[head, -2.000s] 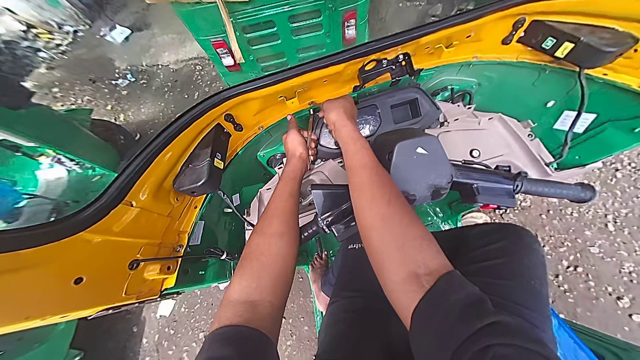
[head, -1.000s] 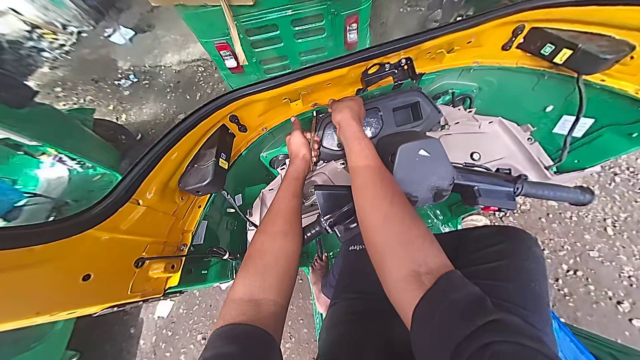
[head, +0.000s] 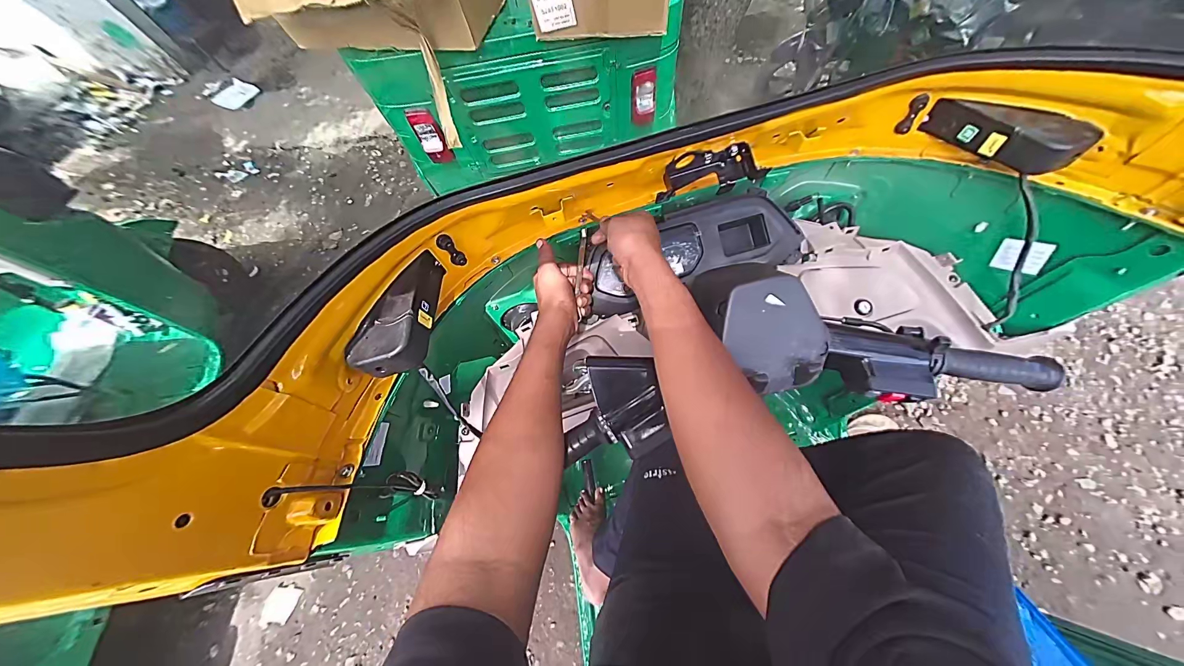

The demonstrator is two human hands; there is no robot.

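My left hand (head: 559,285) is closed around a thin metal rod (head: 581,264), perhaps a tool, held upright beside the instrument cluster (head: 684,248) of an auto rickshaw. My right hand (head: 631,242) is bent over the cluster's left end, its fingertips close to the rod's upper end; what they grip is hidden. Both hands are just below the yellow front frame (head: 546,211). Behind my right forearm is the dark handlebar cover (head: 775,328). A beige dashboard panel (head: 888,277) lies to the right of the cluster.
Black speaker-like boxes (head: 396,314) hang at both sides of the frame. The handlebar's right grip (head: 999,368) sticks out at right. A black bracket (head: 710,168) sits on the frame above the cluster. Outside stands a green vehicle (head: 546,102) with cardboard boxes (head: 398,23) on it.
Both hands stay near the left end of the instrument cluster. My right hand has shifted slightly at the rod's upper end.
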